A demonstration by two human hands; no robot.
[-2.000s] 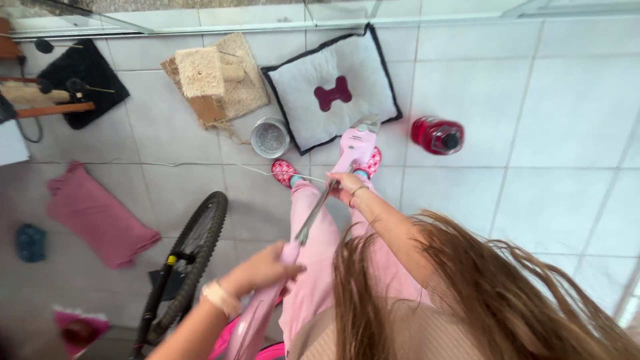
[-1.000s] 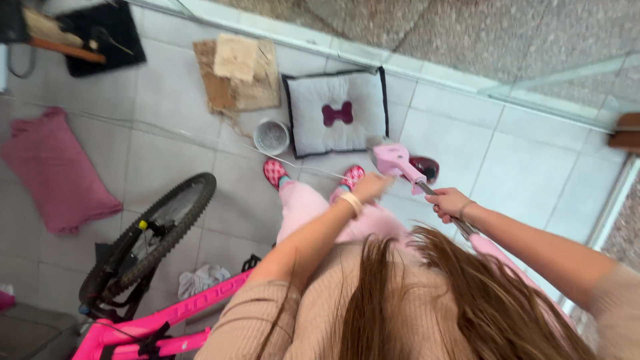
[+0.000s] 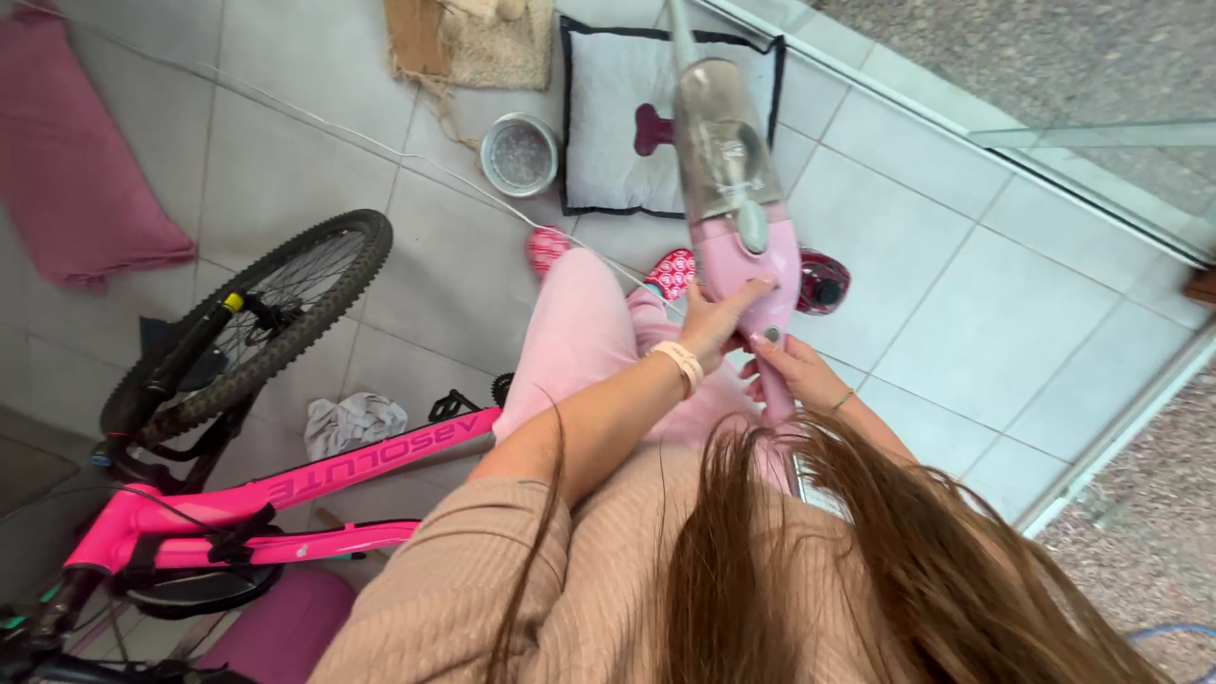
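Observation:
A pink handheld vacuum cleaner (image 3: 746,252) with a cloudy see-through dust container (image 3: 727,142) is held up in front of my body, its grey nozzle (image 3: 682,38) pointing away over the pet cushion. My left hand (image 3: 719,318), with a light band on the wrist, grips the pink body from the left side. My right hand (image 3: 793,370) is closed around the handle, its thumb beside a round grey button (image 3: 772,334). Long hair hides the lower end of the handle.
A white pet cushion (image 3: 617,114) and a metal bowl (image 3: 520,155) lie ahead. A white cord (image 3: 437,163) crosses the floor by my feet. On the left stand a pink bicycle (image 3: 323,470) and a pink cloth (image 3: 81,161); a red bottle (image 3: 822,282) is right of the vacuum, near glass panels (image 3: 1092,133).
The vacuum has been raised closer to my body, and its nozzle now points away from me. My left hand, apart from the tool's shaft a second ago, now grips the pink body.

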